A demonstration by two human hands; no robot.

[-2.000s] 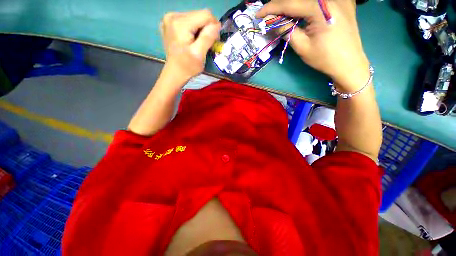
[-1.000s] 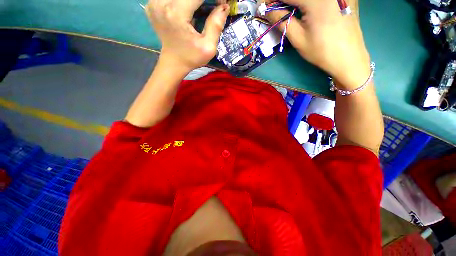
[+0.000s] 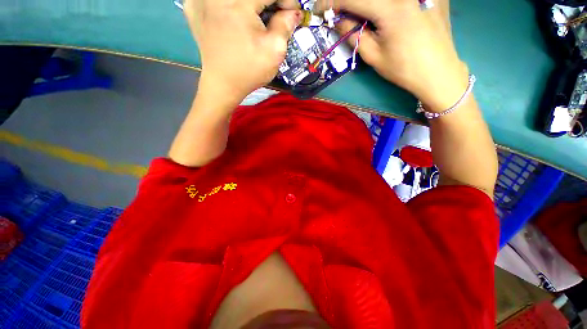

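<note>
The circuit board (image 3: 299, 61), pale with small parts, sits in a black housing (image 3: 315, 87) at the bench's front edge. Thin wires (image 3: 335, 46), red and dark, run from the board to my right hand (image 3: 405, 48), which grips them between thumb and fingers. A small white plug (image 3: 426, 4) shows above that hand. My left hand (image 3: 241, 45) is curled at the board's upper left, with its thumb by a yellow-brown piece (image 3: 306, 17), seemingly a tool's grip. Both hands are cut off by the top edge, and the fingers hide the contact at the board.
More black housings with boards (image 3: 576, 96) lie at the right on the green bench (image 3: 502, 64). Below the bench, white-and-red camera bodies (image 3: 417, 156) show beside blue crate lattice (image 3: 515, 183). Blue crates (image 3: 58, 250) stand at lower left. A person's red sleeve (image 3: 566, 222) shows at far right.
My left hand has moved from the board's left side to its upper left, with the yellow-brown piece. My right hand has shifted slightly left and keeps the wires. The board is more uncovered in front.
</note>
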